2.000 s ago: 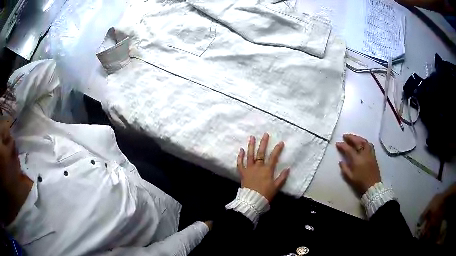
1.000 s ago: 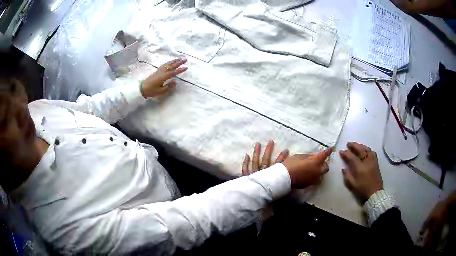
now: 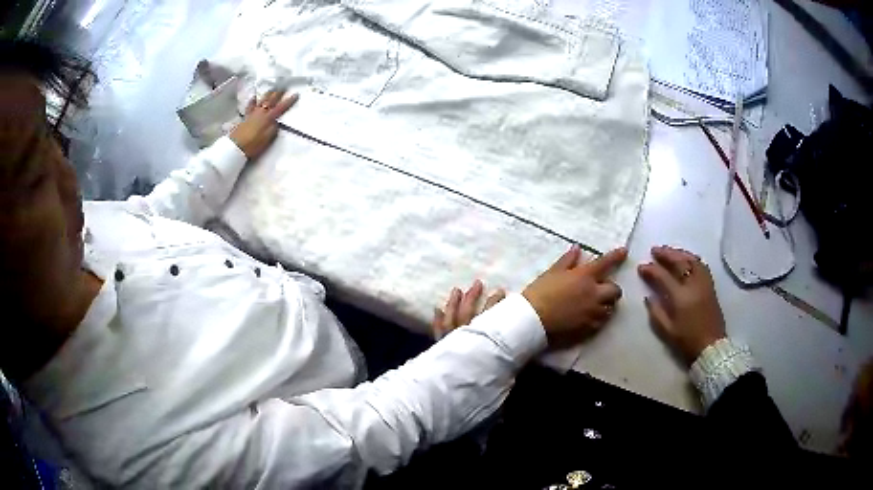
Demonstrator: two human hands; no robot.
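The pale garment [image 3: 383, 215] lies flat, its collar [image 3: 209, 107] at the upper left and a dark line along its front edge. A sleeve [image 3: 507, 57] is folded over the body. My left hand [image 3: 463, 308] rests on the garment near the hem, fingers apart, largely hidden behind another person's forearm. My right hand [image 3: 685, 299] rests on the table beyond the hem, fingers bent and apart, holding nothing. The other person's hands [image 3: 574, 297] [image 3: 262, 124] press the front edge near the hem and near the collar.
A person in a white buttoned shirt [image 3: 191, 345] leans in from the left. Written sheets [image 3: 713, 48] lie at the upper right. A pale tape measure [image 3: 758, 278], a red pencil [image 3: 735, 177] and a black bag [image 3: 842, 191] lie right. Clear plastic [image 3: 124, 77] lies beyond the collar.
The other person has reached in, one hand near the collar and one at the hem, their arm now covering my left hand. The hand near the collar has moved closer to it.
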